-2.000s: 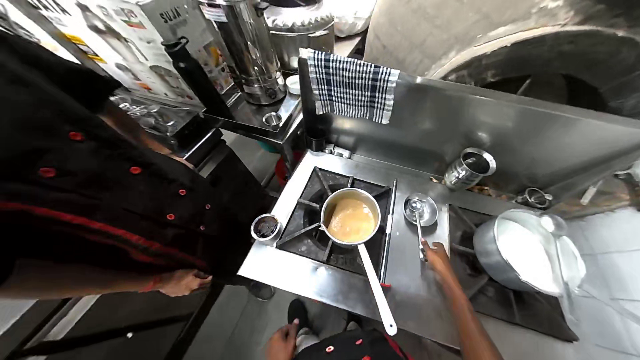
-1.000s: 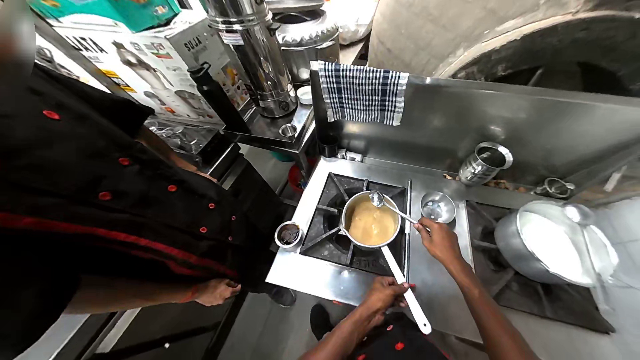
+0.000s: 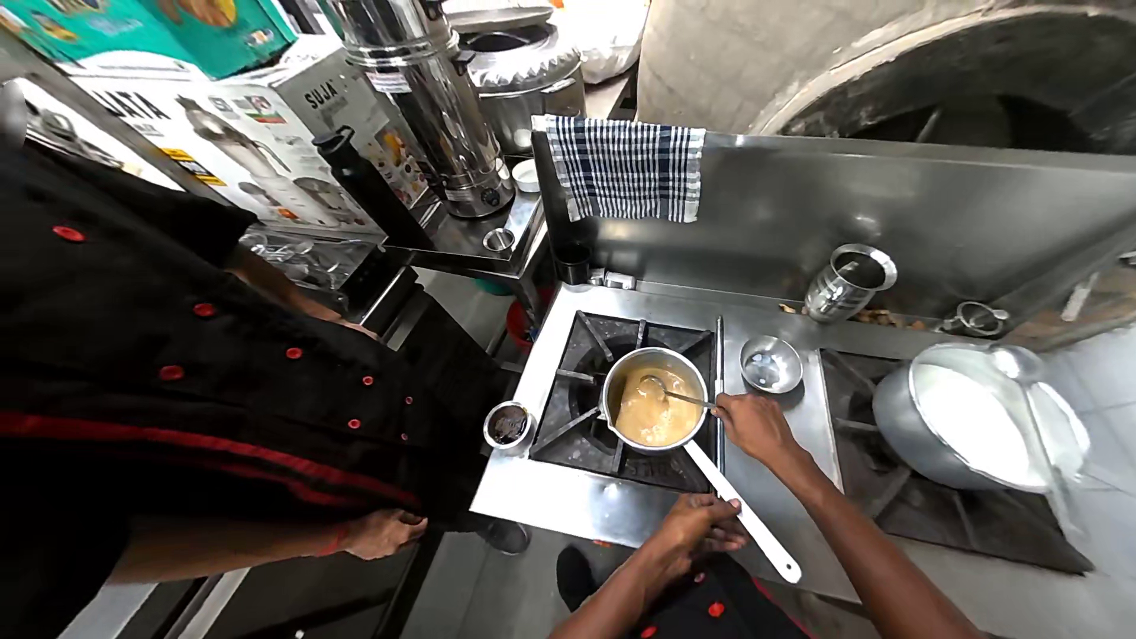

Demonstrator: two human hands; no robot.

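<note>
A metal saucepan (image 3: 611, 410) of light brown liquid sits on the left gas burner (image 3: 577, 444). My right hand (image 3: 753, 426) grips the handle of a small ladle (image 3: 683, 398), whose bowl dips into the liquid. My left hand (image 3: 697, 531) is at the pan's white handle (image 3: 754, 524), fingers curled; whether it grips the handle cannot be told. Right of the pan stands a small steel bowl (image 3: 771, 365) with a little in it. A small cup of dark stuff (image 3: 508, 425) stands at the burner's left edge.
A large pot of white liquid (image 3: 914, 426) with a long ladle (image 3: 1034, 417) stands at right. A steel tumbler (image 3: 839, 293) is by the backsplash, under a checked cloth (image 3: 626, 169). On the left stands another person (image 3: 222, 382), one hand (image 3: 383, 533) near the stove.
My right hand was at the small bowl with the ladle, then held it over the pan; now the ladle is in the liquid. My left hand has come up from below to the pan's handle.
</note>
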